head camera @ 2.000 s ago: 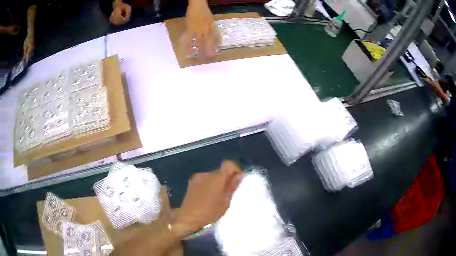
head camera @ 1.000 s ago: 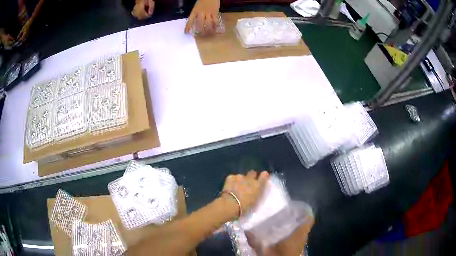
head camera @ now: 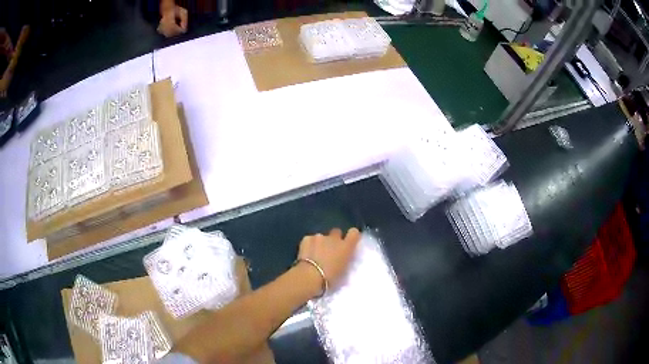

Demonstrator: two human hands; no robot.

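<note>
My left hand [head camera: 329, 259], with a bracelet on the wrist, is at the far left end of a long, shiny, whitish bundle [head camera: 373, 313] on the dark bench. Its fingers are bent against the bundle's edge; whether they grip is unclear. Glare hides whether the bundle is plates or film. My right hand is not in view. Left of my forearm, a crooked pile of clear lens plates [head camera: 191, 270] and a few loose plates [head camera: 128, 338] lie on a cardboard sheet [head camera: 252, 348]. Leaning rows of plates [head camera: 491, 217] stand to the right.
Neat plate blocks [head camera: 92, 153] sit on layered cardboard at left on the white surface [head camera: 285, 142]. More plates [head camera: 345, 39] sit on cardboard at the back. A metal post [head camera: 551, 64], squeeze bottle [head camera: 473, 25] and red crate [head camera: 601, 263] are at right. A person's hand [head camera: 172, 20] shows at the top.
My right hand, at the bundle with clear plates a second ago, has left the picture. The other person's hand has left the back cardboard, where a plate lies at its left end.
</note>
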